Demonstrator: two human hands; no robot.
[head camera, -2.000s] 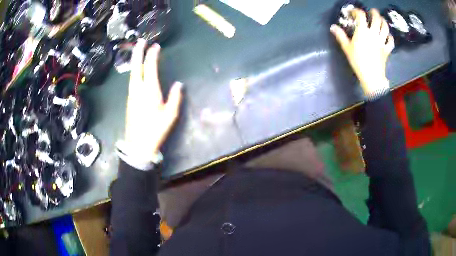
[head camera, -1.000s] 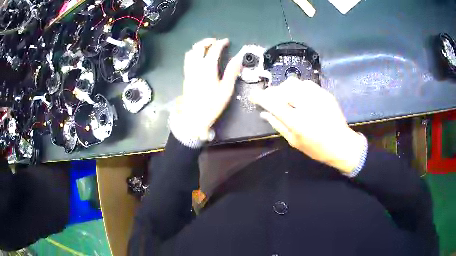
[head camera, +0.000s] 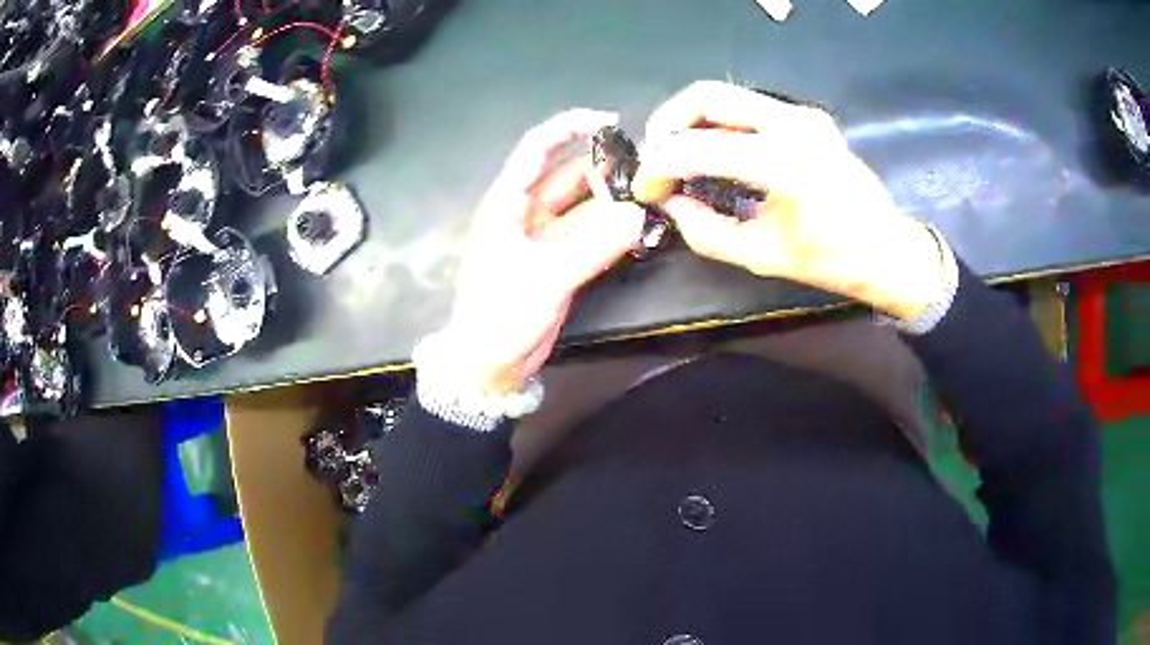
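My left hand (head camera: 542, 239) holds a small lens board (head camera: 614, 160) upright and edge-on between thumb and fingers, near the bench's front edge. My right hand (head camera: 788, 202) is against it from the right, its thumb and fingertips pinched at the board's edge. What the right fingertips grip is hidden. A small dark part (head camera: 653, 232) shows below the touching fingertips. A black housing (head camera: 723, 194) lies under my right hand, mostly covered by it.
Wired black units (head camera: 233, 296) crowd the bench's left side. A whitish octagonal lens board (head camera: 325, 228) lies beside them. A black unit (head camera: 1129, 116) lies at far right. Below the edge are a cardboard box (head camera: 271, 504), a blue bin (head camera: 189, 485) and a red stool or bin (head camera: 1095, 347).
The lens board has been lifted and turned edge-on in my left hand. My right hand has moved up and over the black housing, covering most of it.
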